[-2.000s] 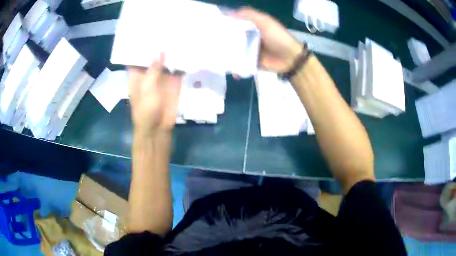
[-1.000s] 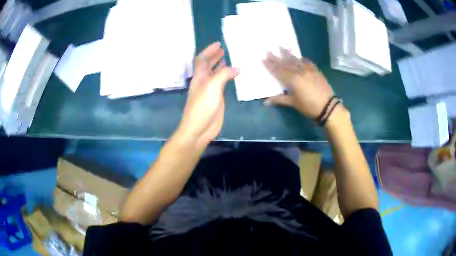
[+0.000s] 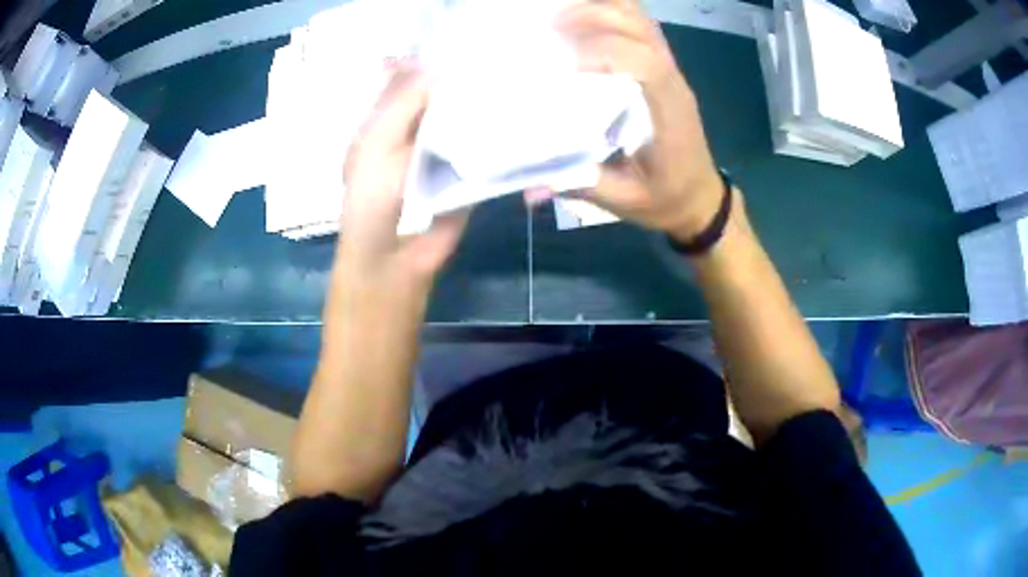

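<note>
My left hand [image 3: 389, 186] and my right hand [image 3: 659, 141] hold an opened white carton [image 3: 507, 107] between them, raised above the bench. Its open end with flaps faces me, and the inside looks grey-white. The carton is blurred. A pile of flat white box blanks [image 3: 304, 147] lies on the bench to the left, partly behind my left hand. A corner of another white blank [image 3: 584, 212] shows below the carton; the rest is hidden.
The dark green bench [image 3: 473, 276] has a pale rail along it. White cartons [image 3: 840, 85] stand at the right, more [image 3: 85, 209] at the left. A loose white card [image 3: 203, 178] lies beside the left pile. A brown box [image 3: 242, 423] and blue stool [image 3: 62, 507] are on the floor.
One second ago my right hand was on the right blank pile and my left hand was empty beside it. Now both hands hold an opened carton, raised. The view has shifted slightly.
</note>
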